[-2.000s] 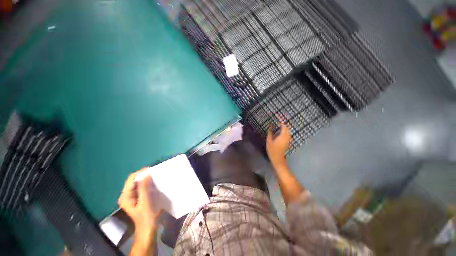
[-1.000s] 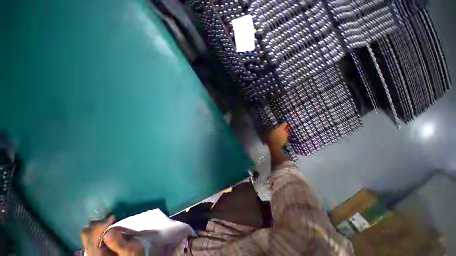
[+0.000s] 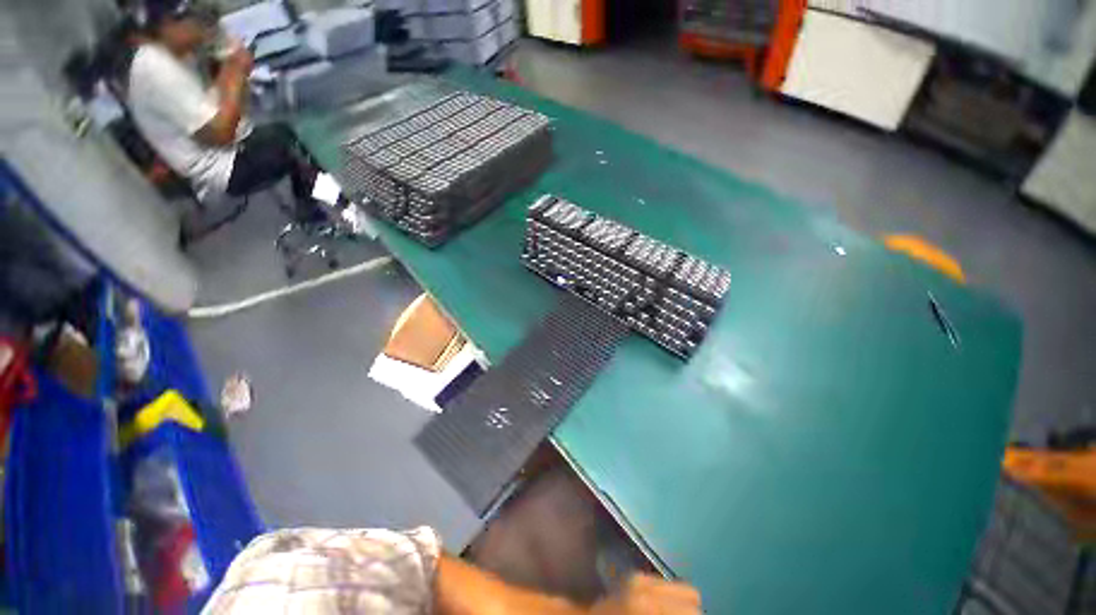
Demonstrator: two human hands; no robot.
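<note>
My left hand (image 3: 655, 596) is at the bottom edge by the table's near edge, blurred and partly cut off; its fingers and anything in them cannot be made out. My right hand is out of the picture. A keyboard stack (image 3: 625, 279) stands on the green-topped table (image 3: 781, 445). A long ribbed black panel (image 3: 529, 402) lies against that stack and overhangs the table edge. A larger keyboard stack (image 3: 451, 156) sits further back at the left. The white sheet is not visible.
A thin dark pen-like object (image 3: 943, 320) lies on the table's right part. An open cardboard box (image 3: 423, 336) with white papers is beyond the left table edge. Blue bins (image 3: 198, 481) stand at left. A person (image 3: 192, 114) sits at the far left.
The view has swung left and up from the floor-side keyboard stacks to the table and room. My right hand and the white sheet have left the picture.
</note>
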